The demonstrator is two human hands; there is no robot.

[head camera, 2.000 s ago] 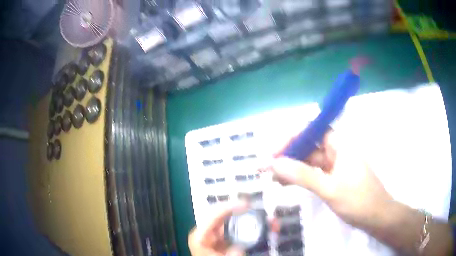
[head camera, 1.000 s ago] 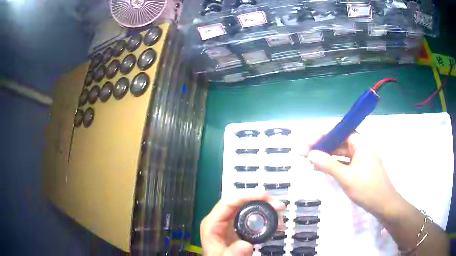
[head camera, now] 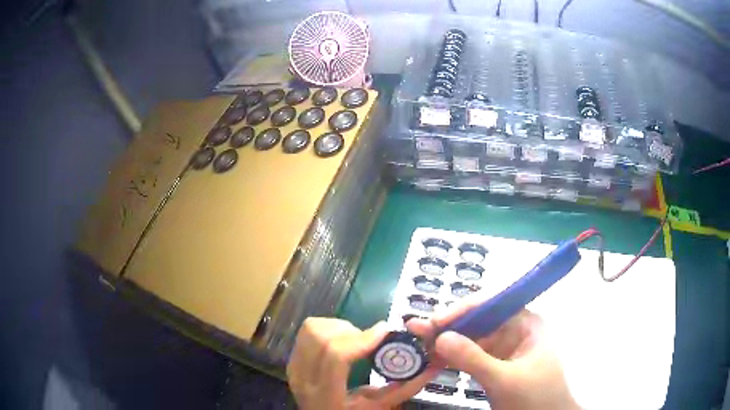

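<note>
My left hand [head camera: 326,364] holds a round black-rimmed lens unit [head camera: 399,357] by its edge, its light ringed face turned up. My right hand [head camera: 508,360] holds a thick blue corded tool [head camera: 516,295] that slants up to the right. The tool's front end and my right fingertips are close beside the lens unit's right rim; whether the tip touches it I cannot tell. Both hands are above the lower part of a white tray [head camera: 608,320], which has black-rimmed discs in slots on its left side. My hands hide some of the slots.
At left, a cardboard sheet [head camera: 232,240] bearing rows of discs tops a stack of clear trays [head camera: 328,240]. Clear compartment boxes [head camera: 520,144] with labels and dark rings stand at the back. A pink fan [head camera: 328,48] is behind the cardboard. A red cable [head camera: 616,276] crosses the tray's upper right.
The view has shifted, showing more of the cardboard and boxes. My hands have come together, bringing the blue tool's front end up to the lens unit.
</note>
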